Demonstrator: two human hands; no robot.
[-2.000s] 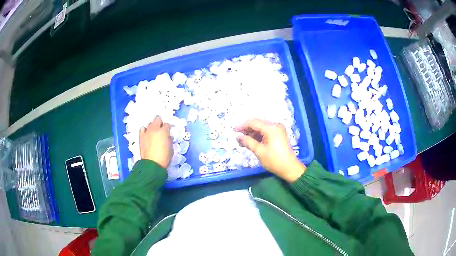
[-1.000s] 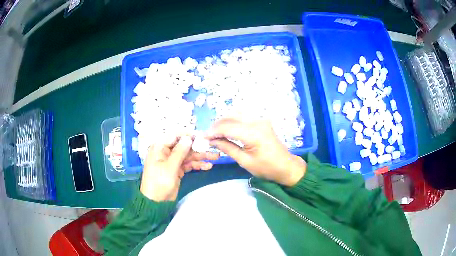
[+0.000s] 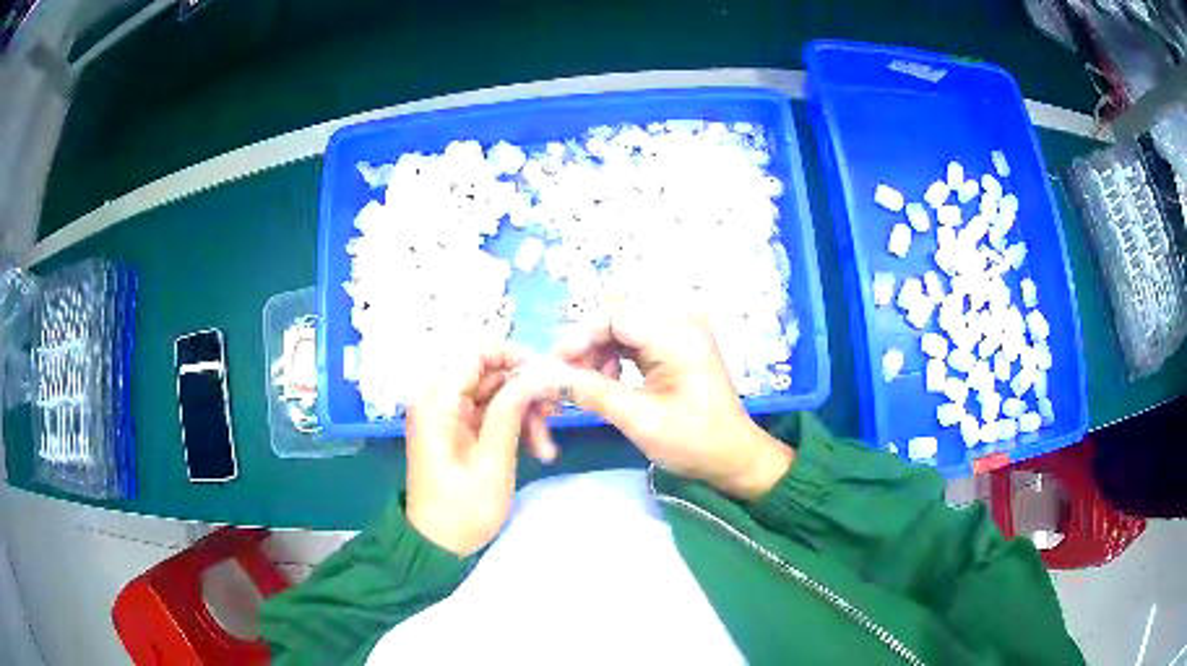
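My left hand (image 3: 465, 449) and my right hand (image 3: 677, 397) meet over the near edge of the wide blue tray (image 3: 573, 107). Their fingertips close on a small white part (image 3: 536, 370), mostly hidden by the fingers and blurred by glare; whether it is one piece or two cannot be told. White plastic shells (image 3: 430, 247) are heaped in the tray's left half and white mating pieces (image 3: 677, 208) in its right half. Joined units (image 3: 976, 306) lie scattered in the narrower blue tray (image 3: 859, 130) at the right.
A smartphone (image 3: 206, 410) lies at the left, beside a clear plastic box (image 3: 289, 436) near the wide tray. Stacked clear blister trays stand at the far left (image 3: 78, 377) and far right (image 3: 1130, 260). Red stools (image 3: 169, 612) show below the bench.
Two seconds ago both hands were apart over the wide tray; they came together near its edge. Since one second ago the fingers have closed in tighter around the white part. The view has shifted slightly.
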